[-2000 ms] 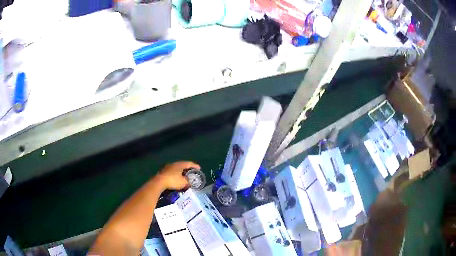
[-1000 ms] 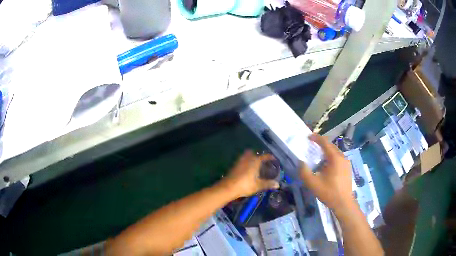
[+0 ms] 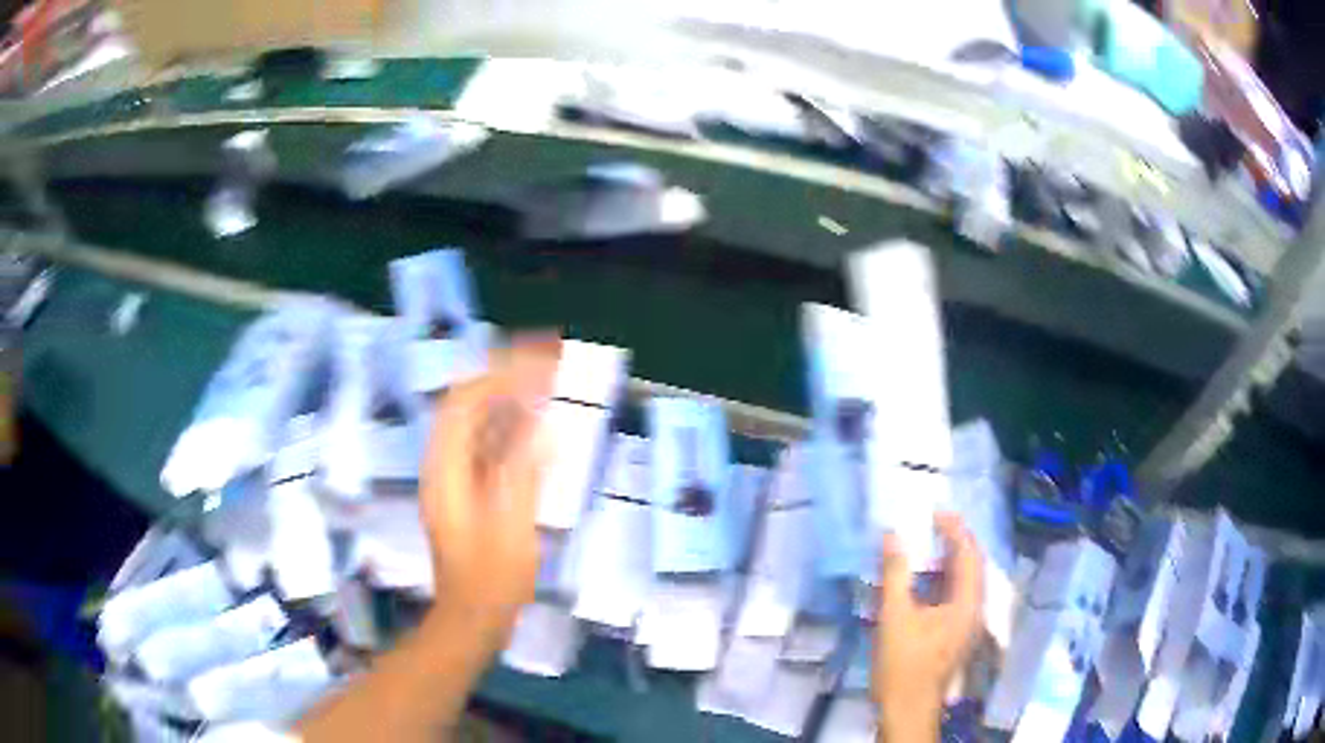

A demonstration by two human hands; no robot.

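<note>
My right hand [image 3: 930, 617] grips the lower end of a tall white and light blue retail box [image 3: 908, 392], which stands nearly upright above the row. My left hand [image 3: 487, 486] is blurred, over the cartons at the left centre; whether it holds anything is not clear. A light blue retail box [image 3: 433, 298] shows just beyond its fingers. Many retail boxes lie in an overlapping row along the bench, one with a dark picture [image 3: 690, 486] between my hands. What is inside the boxes is hidden.
A pale metal rail [image 3: 160, 273] runs behind the cartons. Beyond it, a dark green conveyor carries a blurred white bundle [image 3: 625, 203]. Blue pieces [image 3: 1075, 486] lie at right, near a slanted metal post [image 3: 1235, 385]. More cartons [image 3: 218, 624] are heaped at lower left.
The view has swung left along the bench. The box in my right hand is now upright. My left hand has moved away from the round-faced part and the blue pieces.
</note>
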